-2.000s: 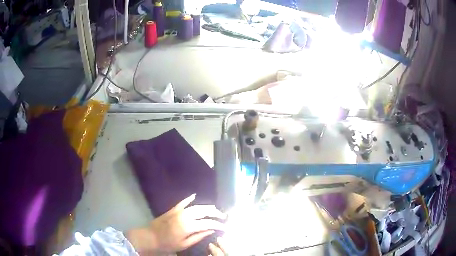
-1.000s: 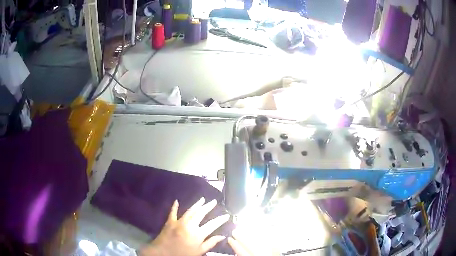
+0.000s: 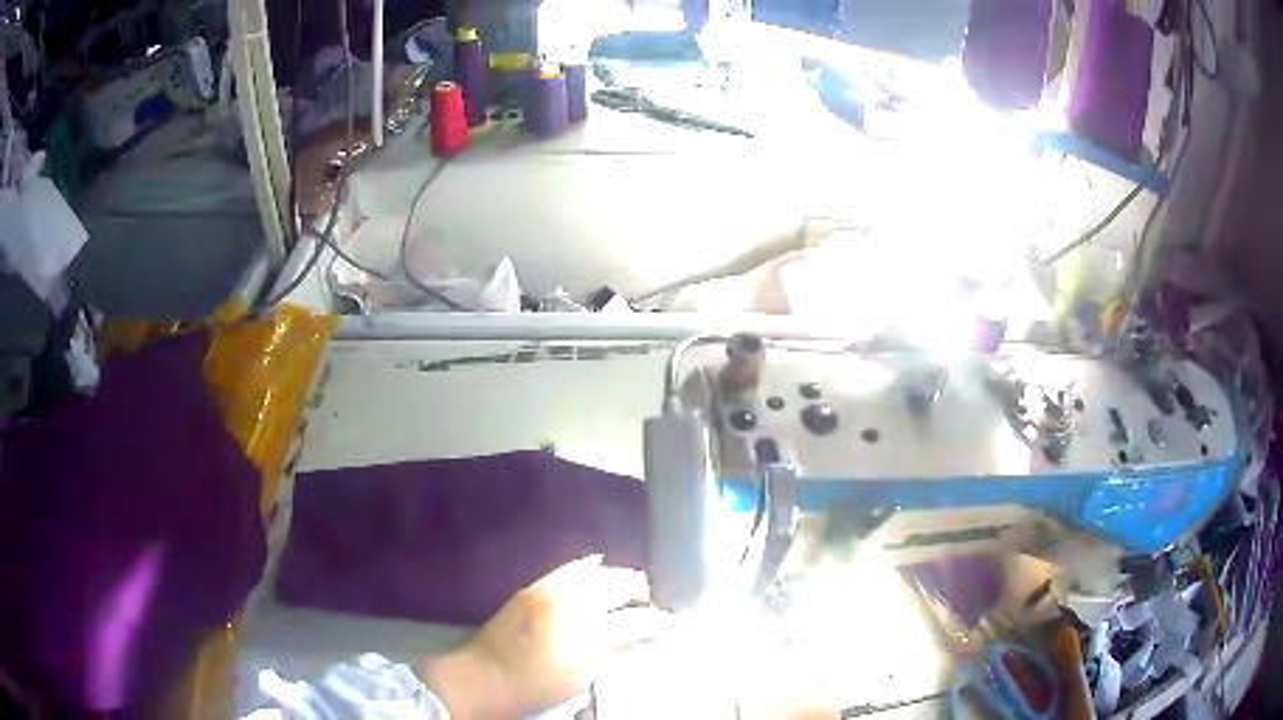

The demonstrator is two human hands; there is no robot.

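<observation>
A dark purple fabric panel (image 3: 436, 535) lies flat on the white machine table, its right end under the left end of the white sewing machine head (image 3: 901, 422) with a blue stripe. My left hand (image 3: 549, 633) lies on the panel's lower right edge, just left of the needle area, with its fingertips lost in white glare. Whether it pinches the fabric is unclear. The presser foot and needle are hidden by glare. A pale, washed-out shape at the bottom edge, right of the needle, may be my right hand; I cannot make it out clearly.
A purple stack (image 3: 127, 521) sits on yellow plastic (image 3: 275, 380) at left. Blue-handled scissors (image 3: 1013, 685) and a box of scraps (image 3: 1147, 633) are at lower right. A red spool (image 3: 448, 118) and purple spools (image 3: 546, 101) stand behind the table.
The panel has turned from slanting steeply to lying nearly level, pointing left from the needle. My left hand has shifted slightly and its spread fingers are now closer together.
</observation>
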